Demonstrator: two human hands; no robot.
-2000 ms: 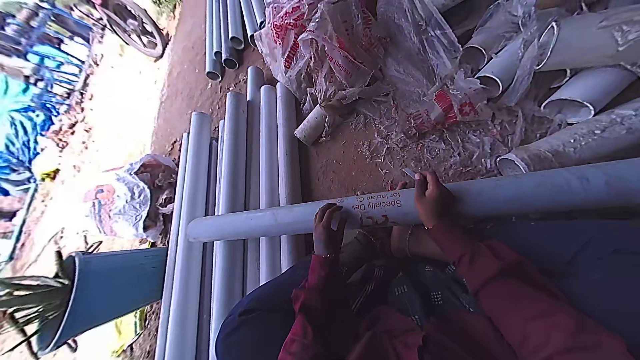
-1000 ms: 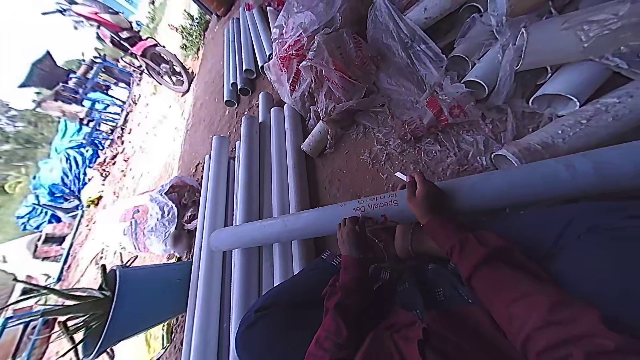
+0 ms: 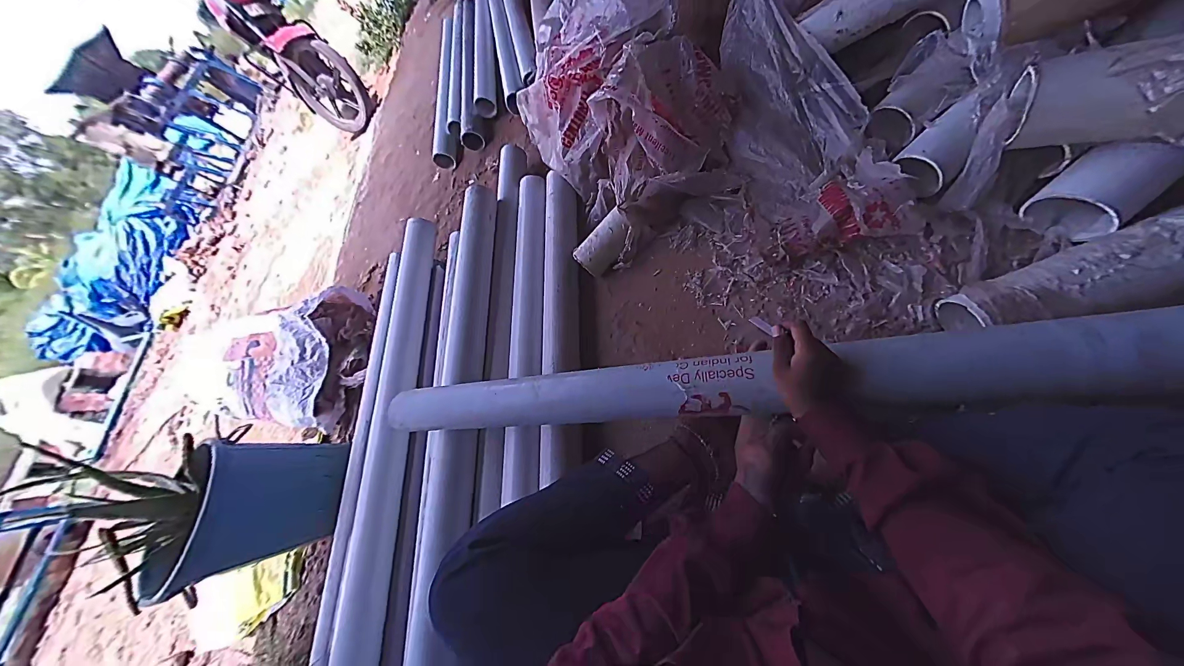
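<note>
A long grey plastic pipe with printed red writing lies across my lap, its left end over other pipes. My right hand is closed at the pipe's upper side, with a thin pale blade-like piece sticking out from its fingertips. Whether that piece is a blade or a strip is not clear. Just below the pipe is my left hand, near a bare foot; its fingers are in shadow and partly hidden, so its grip cannot be told.
Several grey pipes lie side by side at left, with more pipes beyond. Crumpled printed plastic wrap and pale shavings cover the ground. Film-wrapped wider pipes are piled at upper right. A potted plant's blue pot stands at left.
My left hand has moved off the pipe's printed part to below the pipe, nearer my right hand. My right hand stays at the pipe. The view has shifted.
</note>
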